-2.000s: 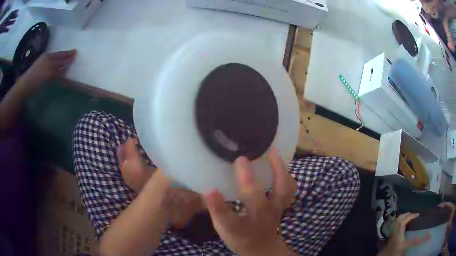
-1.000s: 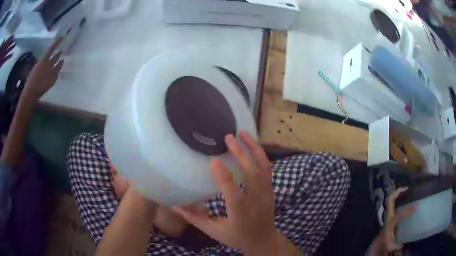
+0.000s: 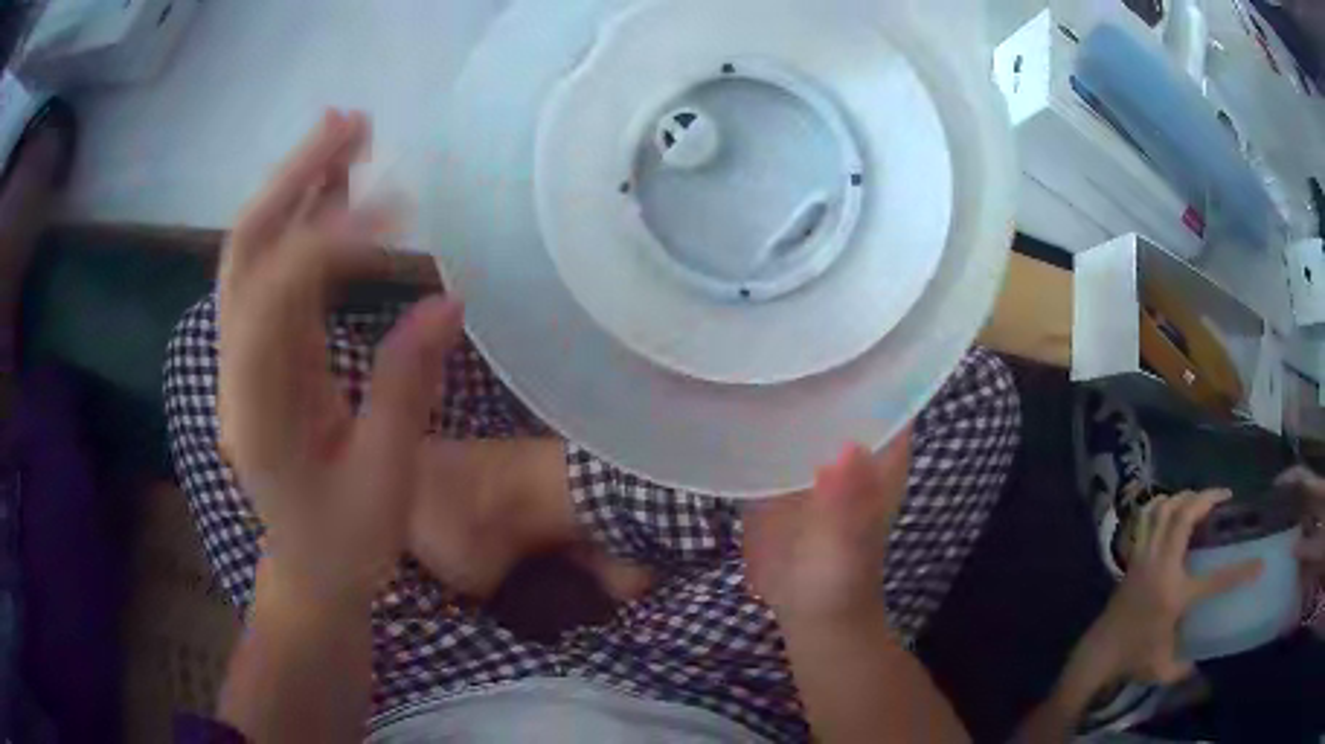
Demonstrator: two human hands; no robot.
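A white body shell point(image 3: 669, 414) is held up above my lap, tilted so that its open underside faces me. Inside it a ringed round centre shows, with a small white moulded fitting near the ring's upper left. The shell's dark oval centre is out of sight. My right hand point(image 3: 828, 538) holds the shell's lower right edge, its fingers partly hidden behind it. My left hand point(image 3: 313, 349) is off the shell at its left, slightly blurred, fingers apart and empty.
A white-covered table point(image 3: 218, 160) lies beyond. At right are a white box with a blue-wrapped bar point(image 3: 1163, 124) and an open box with a yellow-brown item point(image 3: 1192, 342). Another person's hand point(image 3: 1155, 581) holds a pale drum with a dark top at lower right.
The shell has turned over from its dark oval side to its ringed inner side and moved up and right. My left hand has come off it and stands at its left.
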